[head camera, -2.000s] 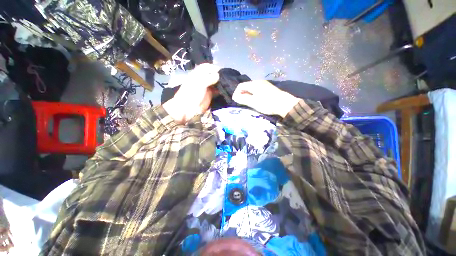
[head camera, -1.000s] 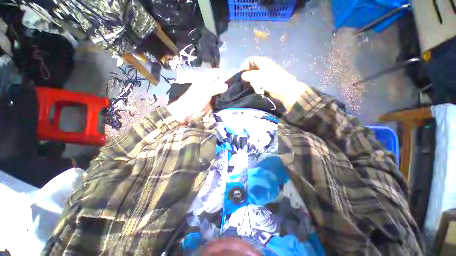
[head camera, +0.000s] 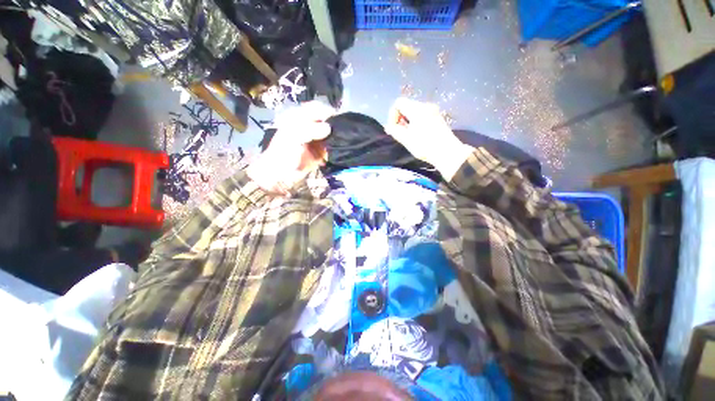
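Note:
A black garment (head camera: 357, 141) lies bunched over my lap between my two hands, with more black cloth beyond my right wrist. My left hand (head camera: 296, 145) is at the garment's left side, fingers curled at its edge and washed out by glare; the cloth meets the fingertips. My right hand (head camera: 423, 133) is raised at the garment's right side, fingers curled in. No tool can be made out in it, and its fingertips are too bright to read.
A red plastic stool (head camera: 110, 182) stands at left. Blue crates are at the top (head camera: 408, 12) and at lower right (head camera: 600, 215). Thread scraps (head camera: 188, 157) litter the grey floor. A wooden frame (head camera: 635, 184) stands at right, and shiny plastic bags (head camera: 168, 39) lie at upper left.
My hands have moved apart from where they nearly met over the cloth. The black cloth lies lower and wider between them. The pale string under my right hand no longer shows.

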